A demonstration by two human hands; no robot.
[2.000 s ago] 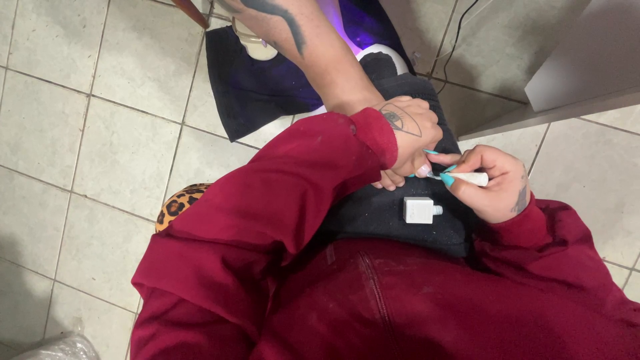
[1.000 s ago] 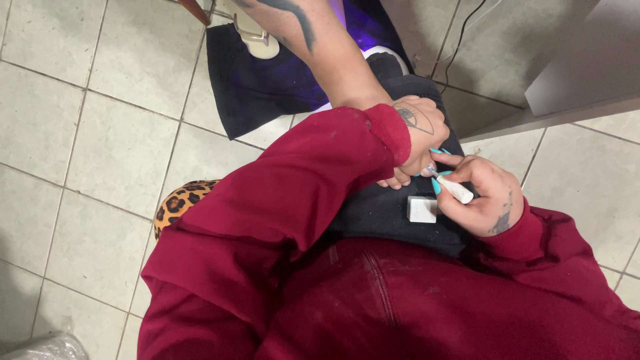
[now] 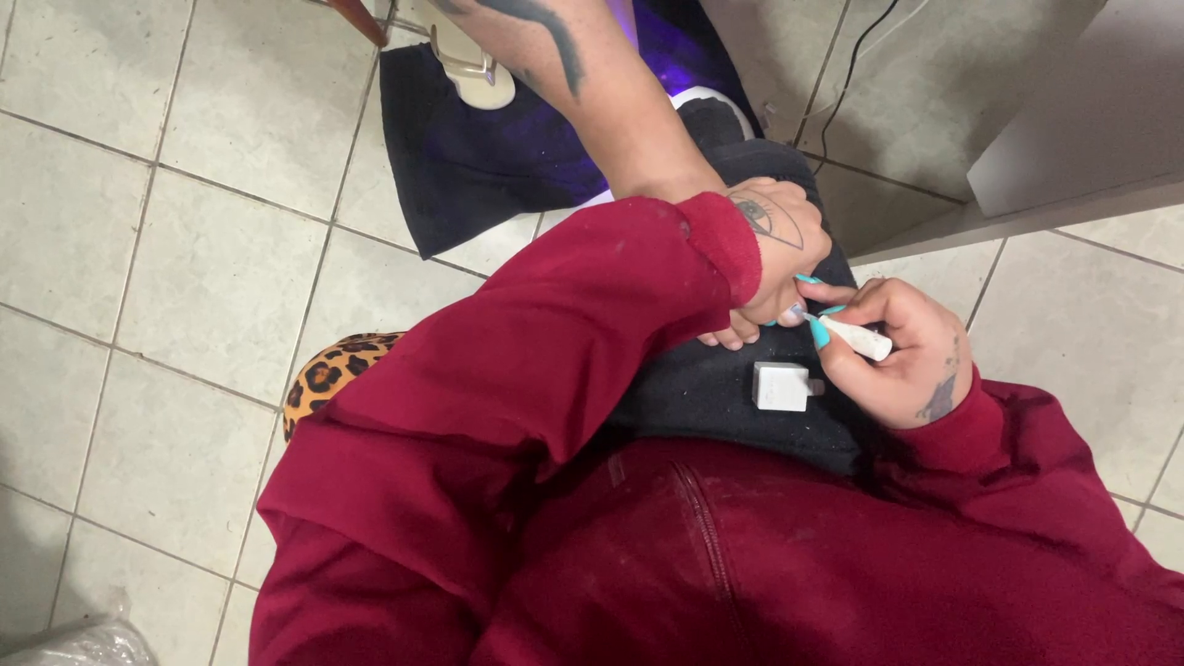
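My left hand [image 3: 780,231], with an eye tattoo on its back, lies over another person's foot [image 3: 735,331] and holds it near the toes. Between the thumb and fingers of my right hand [image 3: 902,347] is the white cap of a nail polish brush [image 3: 858,337]. The brush tip touches or nearly touches the big toenail [image 3: 792,314]. Just below the toes, an uncapped white nail polish bottle [image 3: 782,387] lies on its side on a black towel [image 3: 684,393]. Part of the foot is hidden under my left hand and sleeve.
The person's tattooed leg [image 3: 620,111] reaches in from the top. Behind it are a cream flip-flop [image 3: 481,79], a black cloth [image 3: 481,157] under purple light and a wooden leg [image 3: 359,20]. A grey furniture panel [image 3: 1082,120] and cables [image 3: 846,69] are at upper right. A leopard-print seat [image 3: 338,370] shows at left.
The flip-flop at the top shows more than two seconds ago. My right hand still holds the brush at the big toe, its cap tilted more downward to the right than at first.
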